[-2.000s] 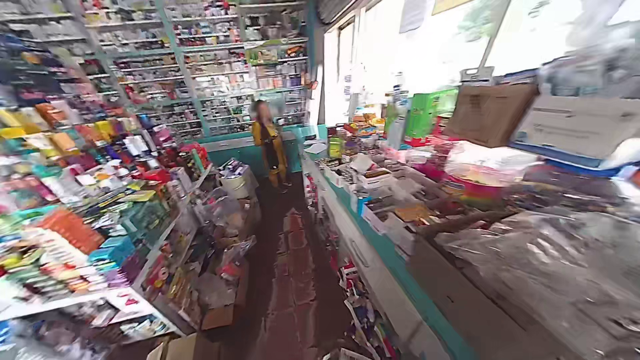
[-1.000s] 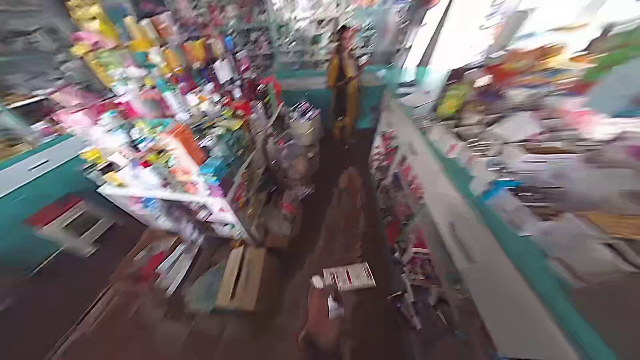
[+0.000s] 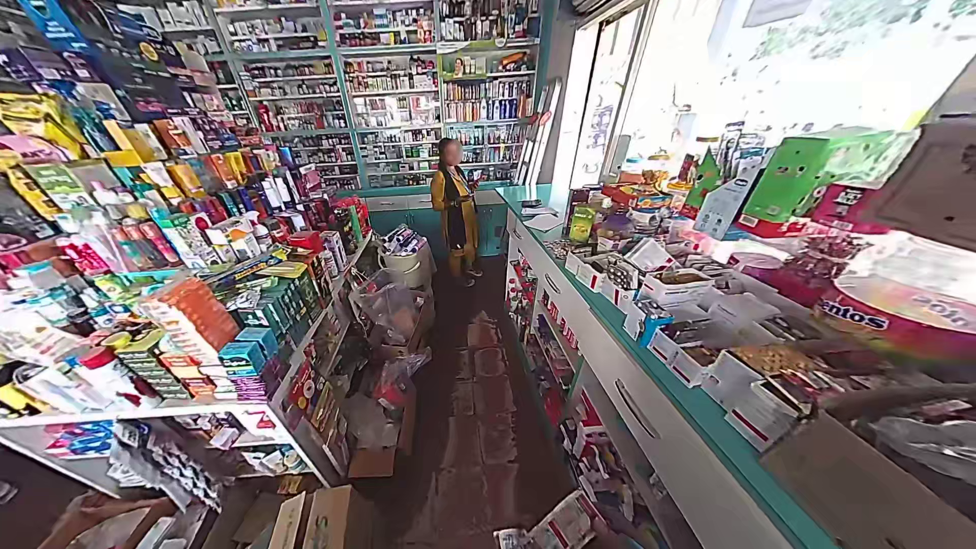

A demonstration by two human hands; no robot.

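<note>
At the bottom edge of the head view, a white carton or packet with red print (image 3: 566, 524) shows partly. A small blurred brownish patch at its right side may be part of my right hand, but its fingers cannot be made out. Beside the carton on the left lies another whitish item (image 3: 512, 538), cut off by the frame. My left hand is out of view. The long teal-edged counter (image 3: 690, 415) runs along the right, bearing small open white boxes (image 3: 679, 284) filled with packs.
A shelf unit (image 3: 191, 412) stacked with boxes and tubes stands left. Open cardboard cartons (image 3: 324, 518) and plastic bags (image 3: 393, 305) line the aisle floor (image 3: 473, 427). A person (image 3: 455, 210) in yellow and black stands at the far end, before the wall shelves (image 3: 393, 91).
The white and red carton, absent from the oldest frame, appeared in the lower middle a second ago and now shows at the bottom edge. The view dipped, then rose again.
</note>
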